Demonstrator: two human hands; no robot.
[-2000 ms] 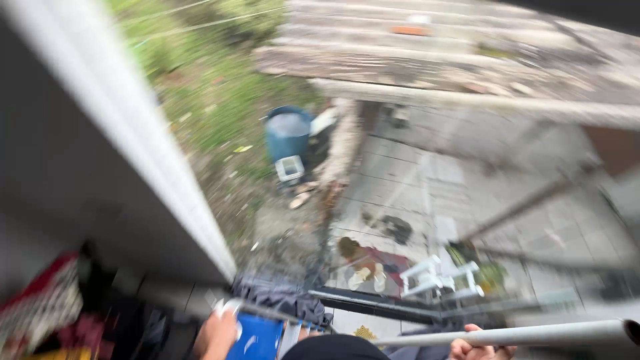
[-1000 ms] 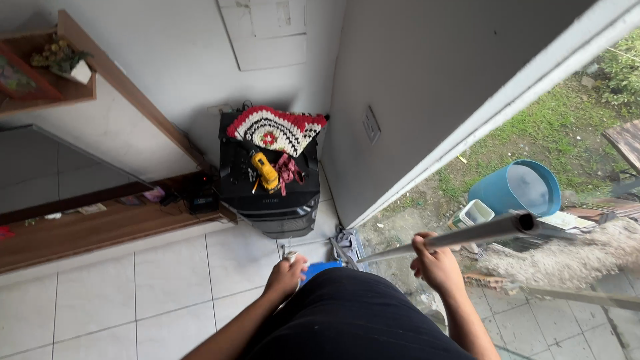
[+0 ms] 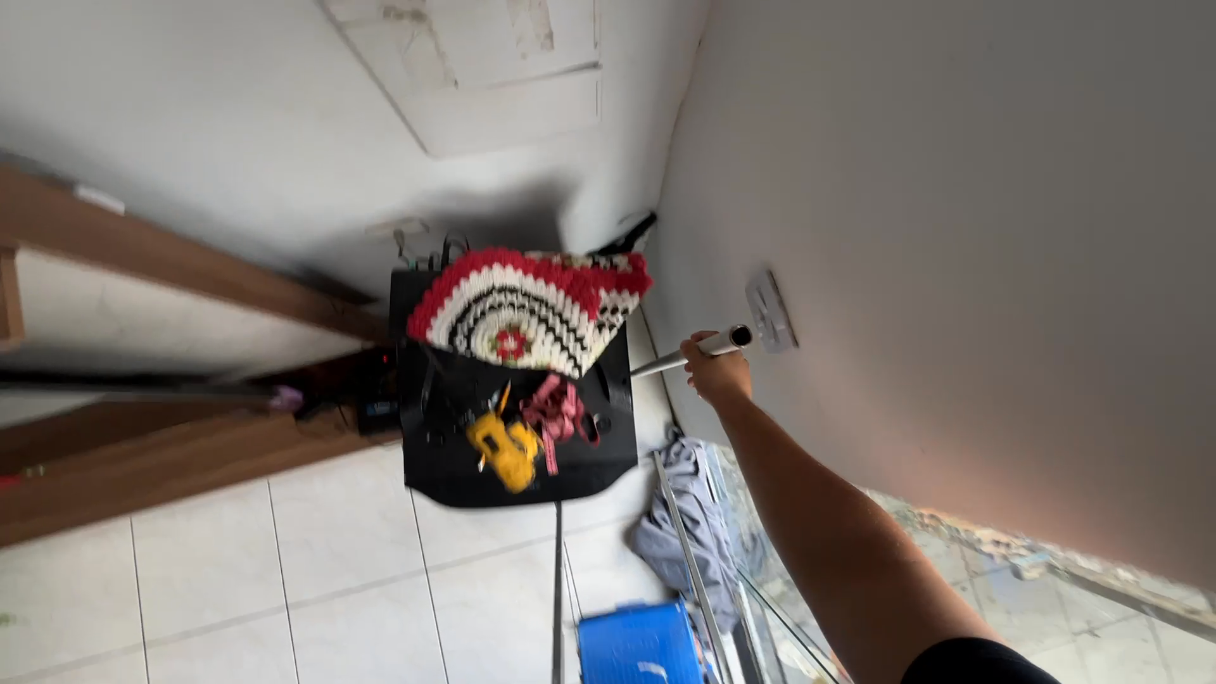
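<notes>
My right hand (image 3: 717, 369) grips a metal pole (image 3: 665, 362) near its hollow upper end, close to the grey wall. The pole's lower part runs behind a black speaker-like box (image 3: 522, 489). A red, white and black crocheted cloth (image 3: 532, 309) lies over the back of the box's top. Beside the cloth lie a yellow item (image 3: 508, 451), which I cannot name surely, and a pinkish-red patterned strap (image 3: 556, 408). My left hand is outside the view.
A wall switch plate (image 3: 771, 311) is right of the pole. Below are a grey cloth (image 3: 679, 532), a blue plastic container (image 3: 636, 648) and a glass panel's metal edge. A wooden shelf (image 3: 190, 470) runs along the left, above white floor tiles (image 3: 351, 551).
The view has swung from outdoors to the indoor corner. My right hand and the pole have moved from the doorway to beside the black box. My left hand has left the view.
</notes>
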